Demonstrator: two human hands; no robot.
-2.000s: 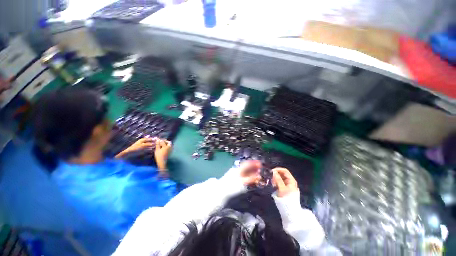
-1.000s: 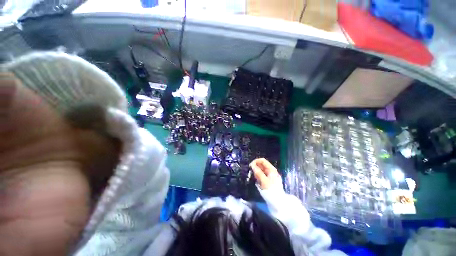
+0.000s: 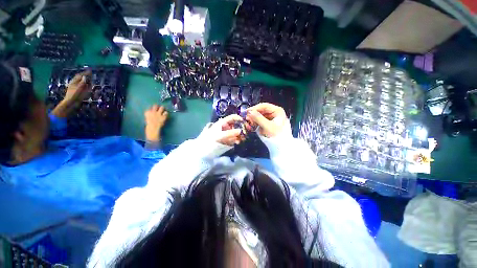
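My left hand [image 3: 228,130] and my right hand [image 3: 268,119] meet over the black tray [image 3: 285,98] straight before me. Between their fingertips they hold a small dark electronic module [image 3: 246,124], partly hidden by the fingers. Round dark parts sit in a few pockets at the tray's back left, and my hands and sleeves cover much of its front. A loose heap of modules [image 3: 193,70] lies behind and to the left of the tray.
Stacked black trays [image 3: 274,36] stand behind. Clear trays [image 3: 361,110] with silvery parts lie right, a tan sheet [image 3: 410,26] back right. White fixtures [image 3: 195,26] stand behind the heap. At left, a person in blue [image 3: 78,167] has hands near another black tray [image 3: 112,99].
My left hand, earlier large and close to the camera, is now down at the tray, meeting my right hand at the module. The view has shifted, and the person in blue shows again.
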